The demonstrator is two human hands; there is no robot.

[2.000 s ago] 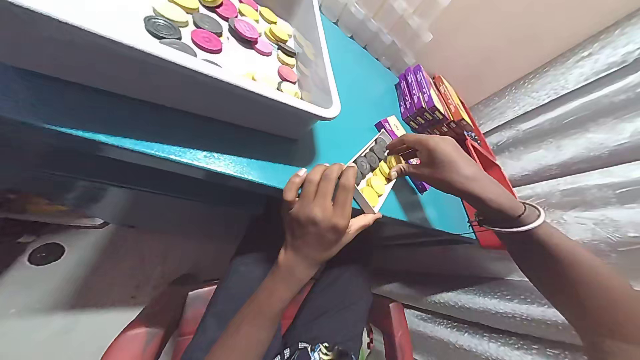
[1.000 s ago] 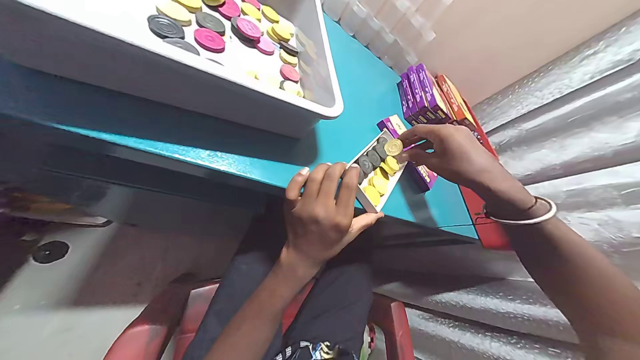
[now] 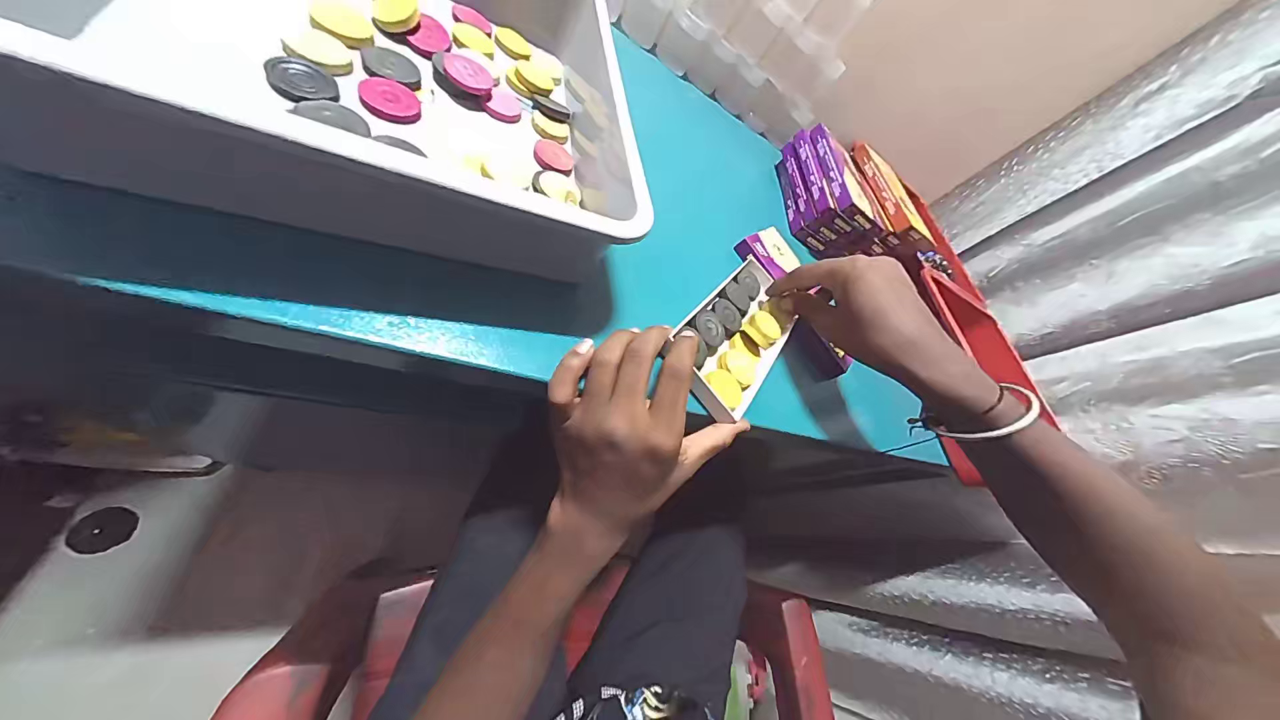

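Observation:
A small white box tray [image 3: 762, 378] lies tilted at the edge of the turquoise table, with a row of black carrom coins [image 3: 727, 315] beside a row of yellow carrom coins [image 3: 742, 360]. My left hand [image 3: 625, 420] grips the tray's near-left end, fingers over the black row and thumb at the near corner. At the far right end of the yellow row, my right hand [image 3: 850, 305] has its fingertips on a yellow coin [image 3: 780, 306], partly hidden by them. A purple and white carton [image 3: 768, 252] lies just behind the tray, partly under my right hand.
A large white plastic tub [image 3: 640, 215] with loose black, yellow and pink coins stands at the upper left. Purple boxes [image 3: 820, 185] and orange boxes [image 3: 888, 195] stand by a red tray [image 3: 985, 335] on the right. Clear plastic containers [image 3: 725, 60] line the back.
A second ago my right hand held a yellow coin above the tray's far end; the hand has now lowered into the yellow row. My left hand has stayed on the tray.

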